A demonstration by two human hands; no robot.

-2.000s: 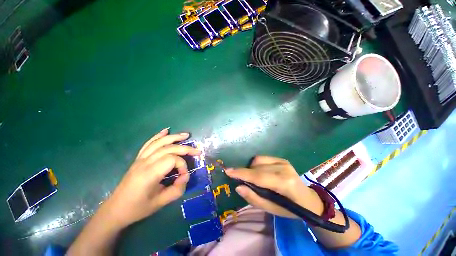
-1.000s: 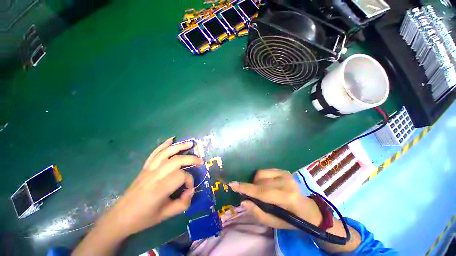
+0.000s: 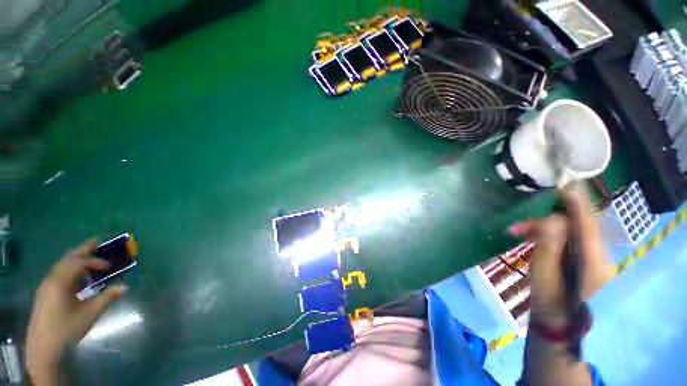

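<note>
The blue PCB panel (image 3: 324,296) lies on the green mat near my lap, with orange flex tails on its right side. A black LCD screen (image 3: 300,228) covers its far end. Thin solder wire (image 3: 260,338) lies across the panel and trails left. My left hand (image 3: 71,294) is at the far left with fingers around the loose LCD stack (image 3: 114,255); whether it grips it is unclear. My right hand (image 3: 569,241) is blurred and holds the soldering iron (image 3: 574,264) upright, its tip end at the rim of the white cup (image 3: 523,147).
The fume fan (image 3: 452,105) stands left of the cup. Finished panels (image 3: 361,60) lie beside the fan. A white grid block (image 3: 633,213) and component box (image 3: 512,283) are at the bench edge. A black tray with white parts (image 3: 667,83) is at far right.
My left hand has left the panel and moved far left to the loose screens. My right hand has moved the iron from the flex tails to the cup. The far screen is now uncovered.
</note>
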